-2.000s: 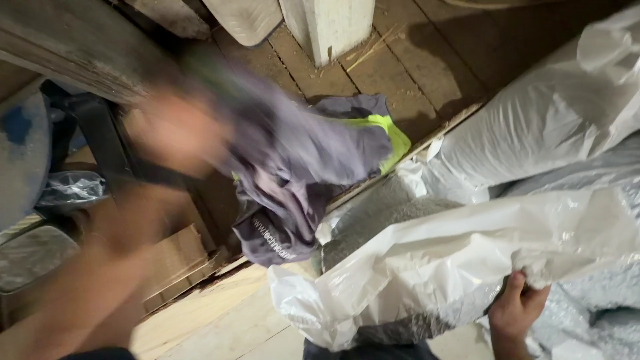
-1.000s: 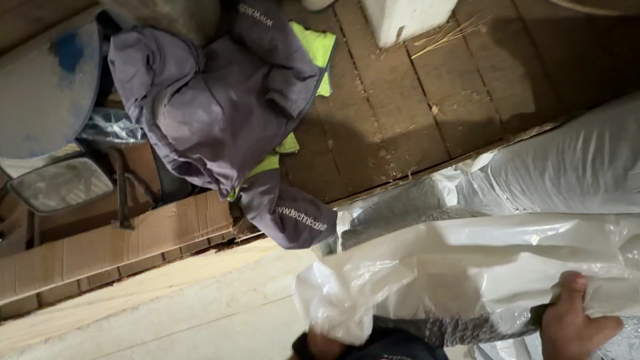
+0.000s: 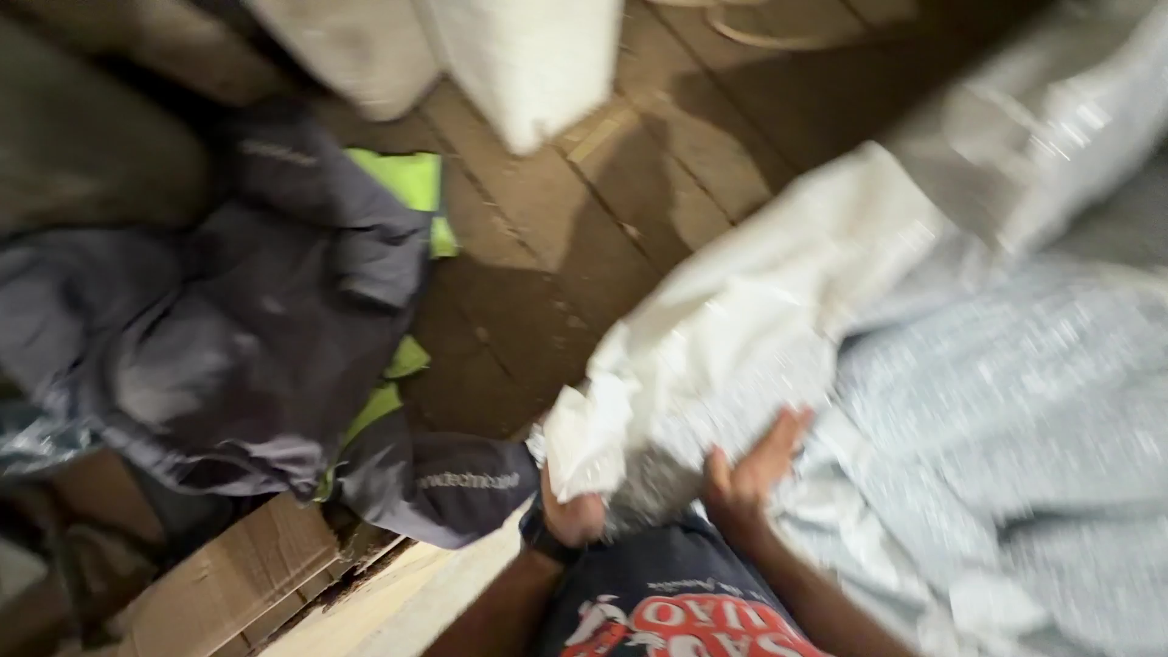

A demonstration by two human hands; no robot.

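A white plastic bag point(image 3: 721, 356) with grey granular-looking material showing through its near end lies in front of my body. My left hand point(image 3: 573, 511), with a dark band at the wrist, grips the bag's gathered end. Against the bag's near side rests my right hand point(image 3: 753, 470), its fingers spread apart; whether it pinches any plastic is blurred. A grey jacket with lime-yellow trim point(image 3: 265, 338) lies to the left, one sleeve reaching close to my left hand.
Wooden floorboards point(image 3: 547, 237) run behind the bag, with a white post point(image 3: 529, 64) standing on them. More silvery plastic-wrapped material point(image 3: 1022, 411) fills the right side. A cardboard piece point(image 3: 233, 584) is at the lower left, beside a pale ledge point(image 3: 392, 602).
Two seconds ago my left arm was out over the jacket; now that hand is at the bag's end. The jacket has spread out at the left. The bag has turned and lies closer to my body.
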